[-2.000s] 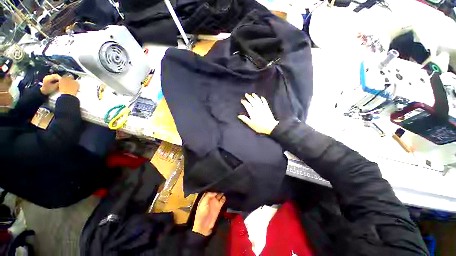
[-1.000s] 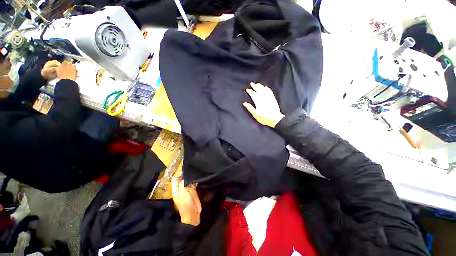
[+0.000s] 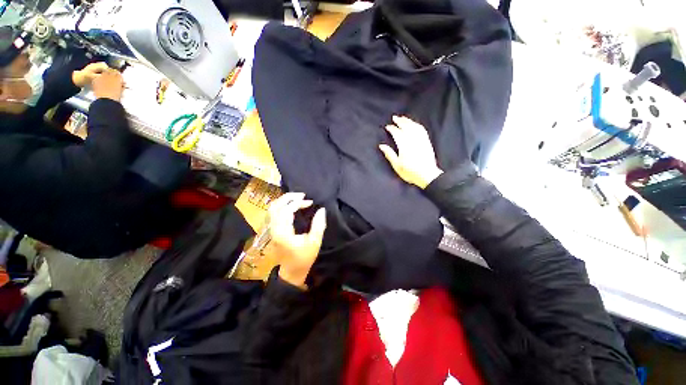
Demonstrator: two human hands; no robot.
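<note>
A dark navy garment [image 3: 361,128] lies spread over the table and hangs over its front edge towards my lap. Its upper part shows a black opening, a hood or collar, with a thin shiny line along the edge. My right hand [image 3: 411,153] lies flat on the middle of the garment, fingers spread. My left hand [image 3: 296,231] is at the garment's lower left edge with thumb and fingers apart; a dark fold shows between them. I cannot tell whether the fingers grip the cloth.
A white sewing machine [image 3: 632,113] with a dark red device [image 3: 662,184] stands at right. Green and yellow scissors [image 3: 186,133] lie at left beside a neighbour's grey machine [image 3: 180,37]. A masked person [image 3: 68,165] sits at left. The table's front edge [image 3: 462,244] crosses below.
My left hand has moved up from below the garment's lower edge to its left side, and its fingers have spread. My right hand still rests on the cloth. The view has shifted slightly.
</note>
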